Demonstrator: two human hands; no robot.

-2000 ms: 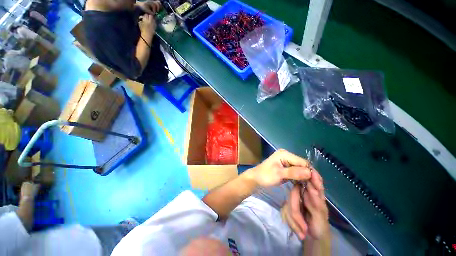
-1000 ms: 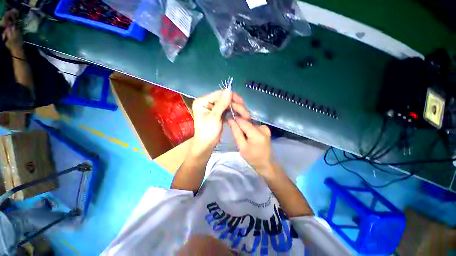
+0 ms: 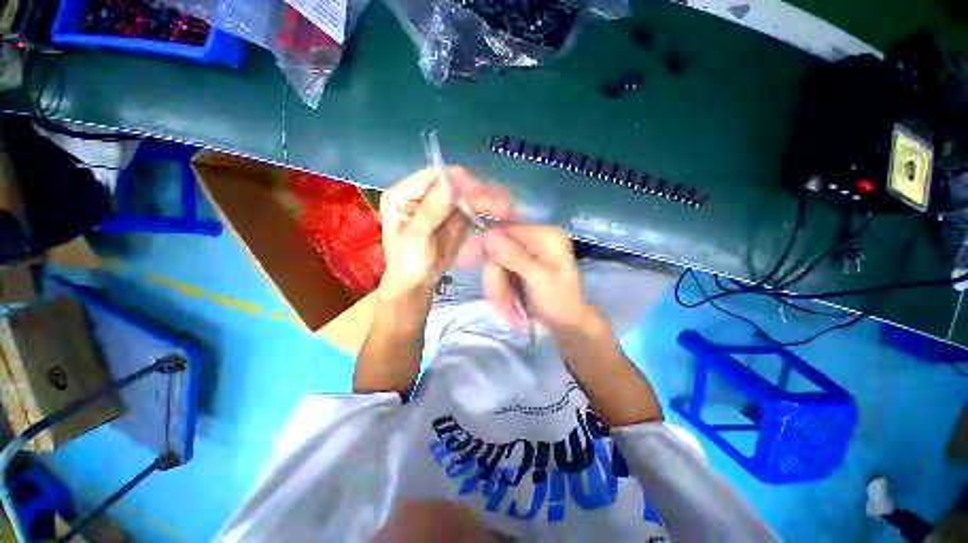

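Observation:
A thin silvery wire bundle (image 3: 463,205) is held between my two hands, over the near edge of the bench. Its pale ends stick up past my left fingers. My left hand (image 3: 422,223) is closed on the bundle. My right hand (image 3: 536,270) pinches its lower part, and the fingers are blurred. A row of small black components (image 3: 594,170) with shiny terminals lies on the green bench top (image 3: 350,117), just beyond my hands.
Bags (image 3: 483,37) of dark and red (image 3: 315,42) parts and a blue tray (image 3: 225,47) lie at the back left. Loose black pieces (image 3: 626,83) are behind the row. A soldering station (image 3: 849,138) with cords stands right. An open carton (image 3: 255,233) and blue stool (image 3: 780,408) are below.
The view has swung right, away from the neighbouring worker, over the two seconds. My hands stay together on the wires; since the last frame my right fingers have shifted lower along them.

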